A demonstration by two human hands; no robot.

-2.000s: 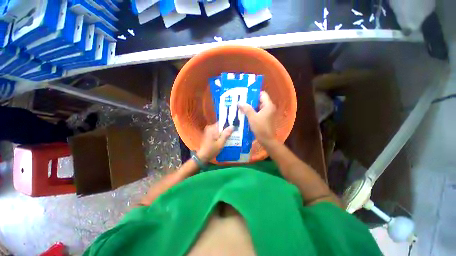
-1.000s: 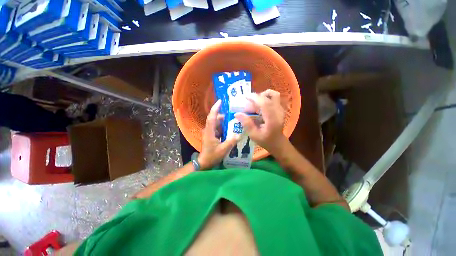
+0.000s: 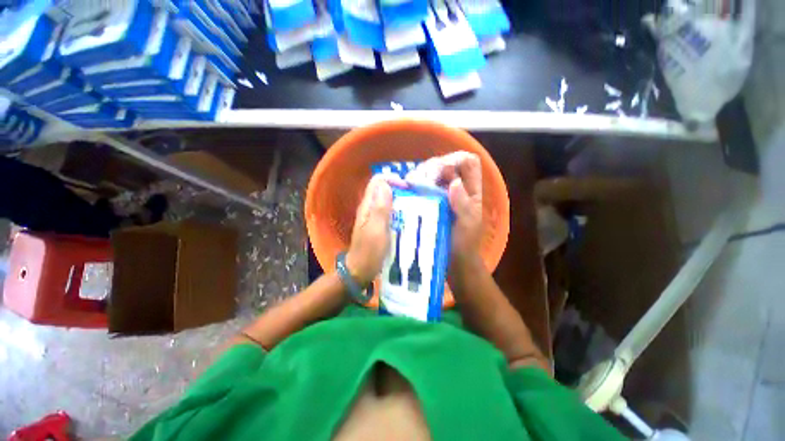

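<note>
A blue-and-white folding carton (image 3: 415, 250) with a picture of two dark long-handled items is held upright-looking over the orange plastic basket (image 3: 329, 172). My left hand (image 3: 373, 226) grips its left side near the top. My right hand (image 3: 465, 202) grips its upper right side, fingers bent over the top end. The carton shows a blue side face, so it has some depth. The fingers partly hide its top end. A bit of another blue carton (image 3: 387, 169) shows in the basket behind the hands.
Stacked cartons (image 3: 112, 52) stand at the table's left, a loose carton pile (image 3: 387, 30) lies at its back. White scraps (image 3: 559, 96) and a white plastic bag (image 3: 707, 65) are at right. A cardboard box (image 3: 172, 277) and red stool (image 3: 52, 280) stand on the floor left.
The carton looked flat before and now shows a side face. My hands have closed in on both its sides near the top. The view has shifted, showing more of the table.
</note>
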